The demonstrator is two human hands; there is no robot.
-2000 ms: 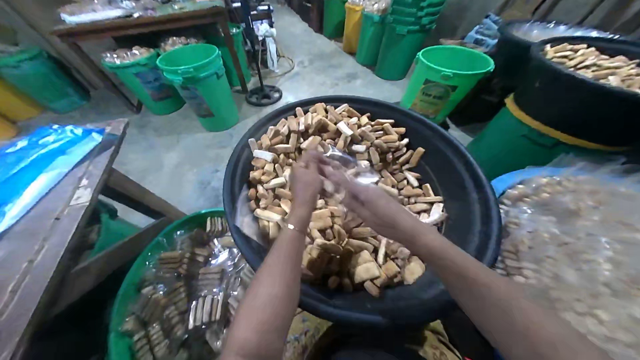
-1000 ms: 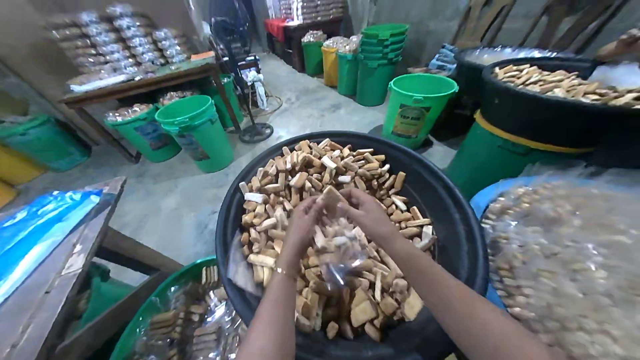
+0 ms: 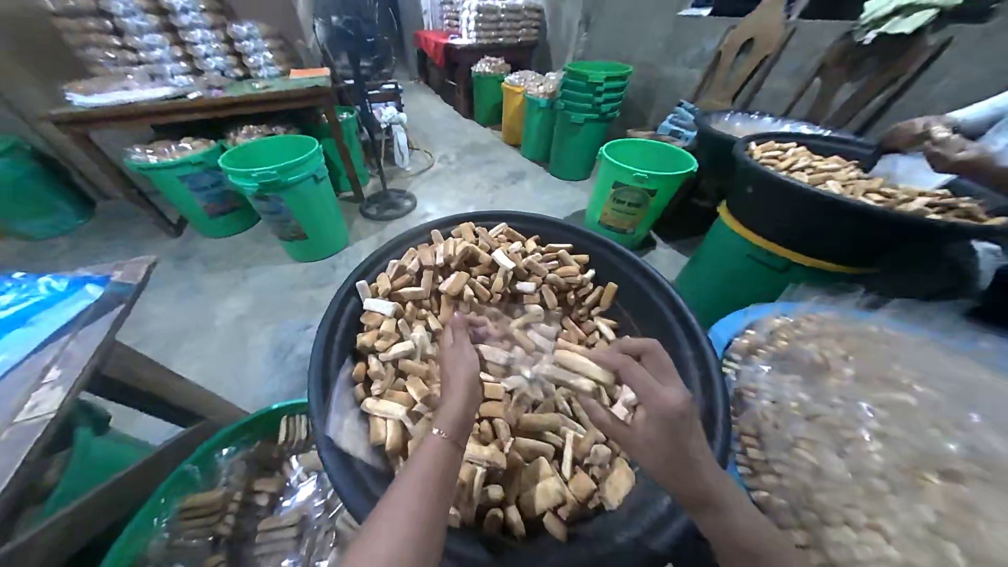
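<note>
A wide black plastic tub [image 3: 685, 370] in front of me holds a heap of small oblong biscuits [image 3: 543, 488]. Above the heap, my left hand [image 3: 463, 366] holds the left side of a clear plastic bag [image 3: 524, 374] with biscuits in it; part of its fingers is hidden behind the bag. At the bag's right side, my right hand [image 3: 650, 394] has several biscuits between thumb and fingers. A thin bracelet [image 3: 445, 435] is on the left wrist.
A green tub [image 3: 209, 441] of packed biscuits stands at lower left, a blue-rimmed tub [image 3: 732, 315] of bagged biscuits at right. Beyond are green buckets [image 3: 295, 213], a pedestal fan [image 3: 387, 203] and a wooden table [image 3: 213, 106]. Another person's hands [image 3: 945, 146] are over a black tub [image 3: 819, 213] at upper right.
My hands were close together over the heap one second ago; now they are apart, with the right hand farther right at the biscuits. Another person's hands show more fully at upper right.
</note>
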